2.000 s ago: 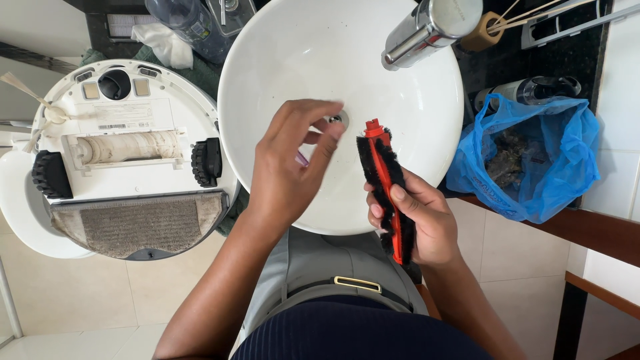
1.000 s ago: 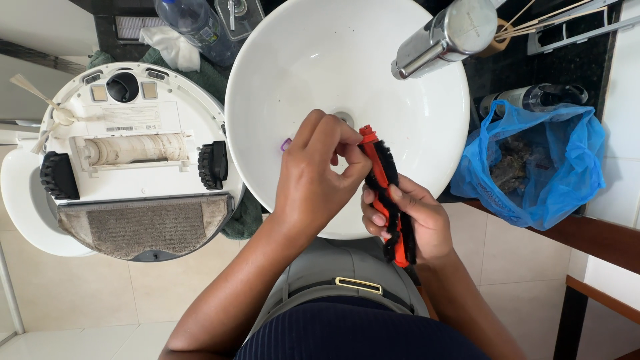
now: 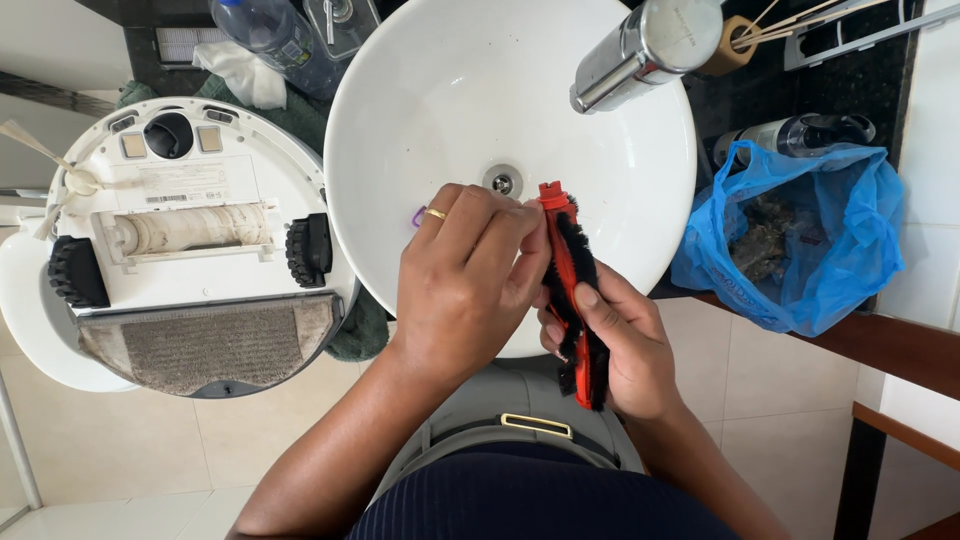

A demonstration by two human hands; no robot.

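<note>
My right hand (image 3: pixel 630 334) holds a red roller brush with black bristles (image 3: pixel 574 300), tilted over the front rim of a white basin (image 3: pixel 427 97). The thumb and fingertips of my left hand (image 3: pixel 469 274) are pinched together against the brush's red upper end. A purple loop (image 3: pixel 418 217) shows beside the ringed finger of that hand; the rest of it is hidden. At the left lies an upturned robot vacuum (image 3: pixel 202 180), its brush bay (image 3: pixel 195 230) bare and dirty, with a grey mop pad (image 3: pixel 214 345) along its lower edge.
A metal faucet (image 3: pixel 630 56) leans over the basin, above the drain (image 3: pixel 502 181). To the right is an open blue plastic bag (image 3: pixel 847 247) with debris, beside a dark bottle (image 3: pixel 795 139). A plastic bottle (image 3: pixel 274 41), a white cloth (image 3: pixel 244 75) and a green towel (image 3: pixel 360 322) surround the vacuum.
My left hand has come to the brush's upper end; two seconds ago it was apart from it, with thumb and fingers spread. My right hand still holds the brush.
</note>
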